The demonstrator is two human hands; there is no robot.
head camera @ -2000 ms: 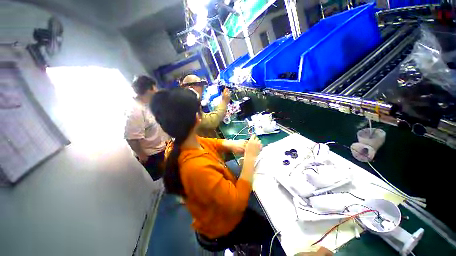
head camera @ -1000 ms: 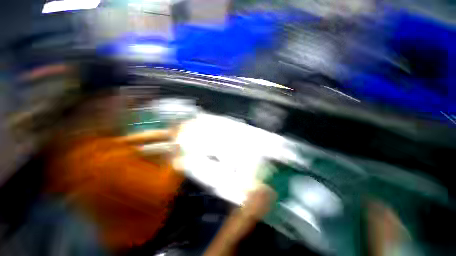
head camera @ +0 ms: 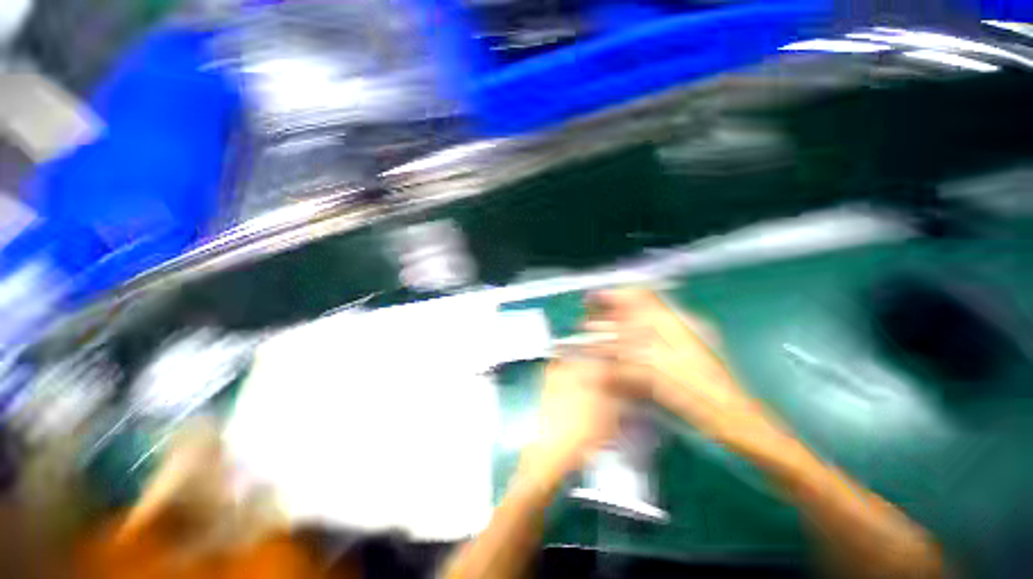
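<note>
The frame is strongly blurred. My left hand and my right hand are together over the green bench, right of the white sheet. A white housing shows below my hands, with its flat foot towards me. A thin pale strip, perhaps a cable, runs left from my fingers. The hands hide the upper part of the housing, and I cannot tell what the fingers grip.
The green bench top has a dark blurred object at the right. A pale item is on the dark conveyor belt. Blue bins stand beyond the metal rail. An orange sleeve shows at lower left.
The view has swung right and down towards the bench. My hands, apart one second ago, are now together at the white housing. The person in orange has shifted to the lower left edge.
</note>
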